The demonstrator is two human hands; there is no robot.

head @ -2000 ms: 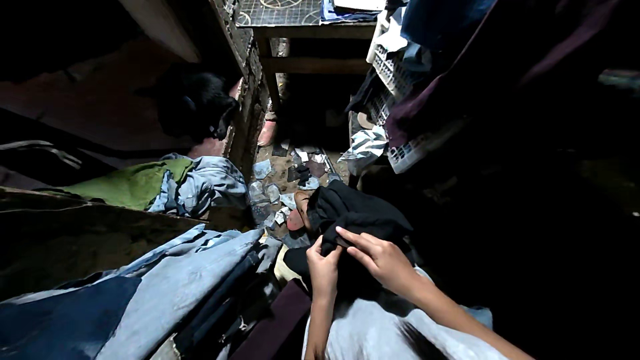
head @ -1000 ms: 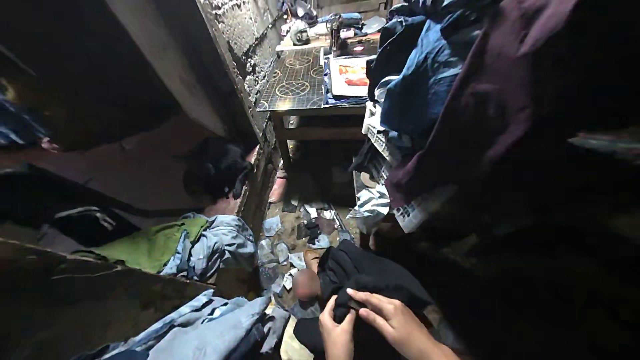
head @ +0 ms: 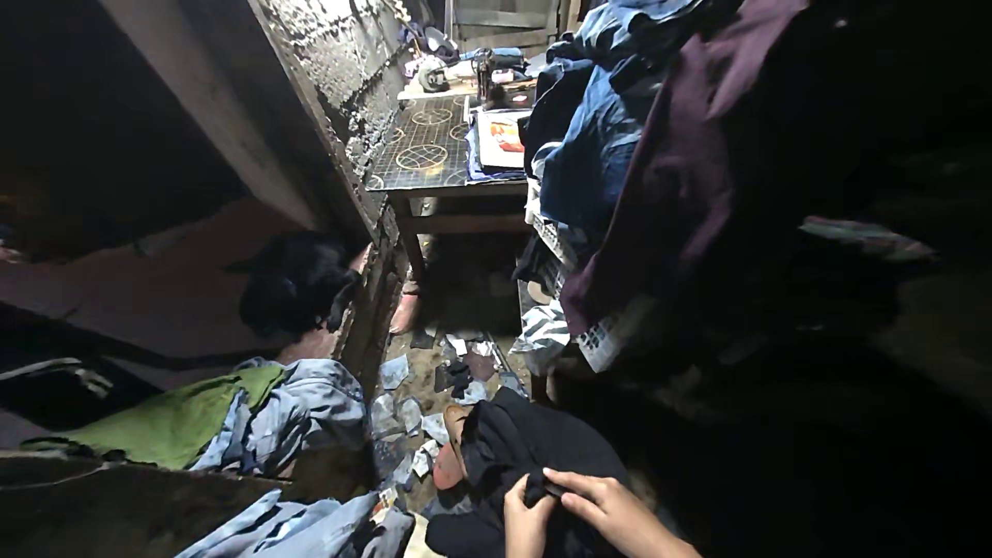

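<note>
A black cloth garment (head: 542,434) lies spread at the bottom centre of the view. My left hand (head: 528,515) pinches a small fold of it between thumb and fingers. Close beside it on the right, my right hand (head: 601,504) grips the same bunched fold with thumb and forefinger. The two hands almost meet at that fold. What lies inside the fold is hidden by the fingers and the dark cloth.
Scraps of fabric (head: 395,372) litter the floor ahead. Light blue cloth (head: 310,527) and a green cloth (head: 170,418) lie at left. A table with a gridded mat (head: 426,143) stands ahead, a sewing machine (head: 484,74) behind it. Denim (head: 597,147) and purple cloth (head: 682,170) hang at right.
The view has tilted up, bringing the sewing machine and more of the table into sight. Both hands remain together on the black cloth.
</note>
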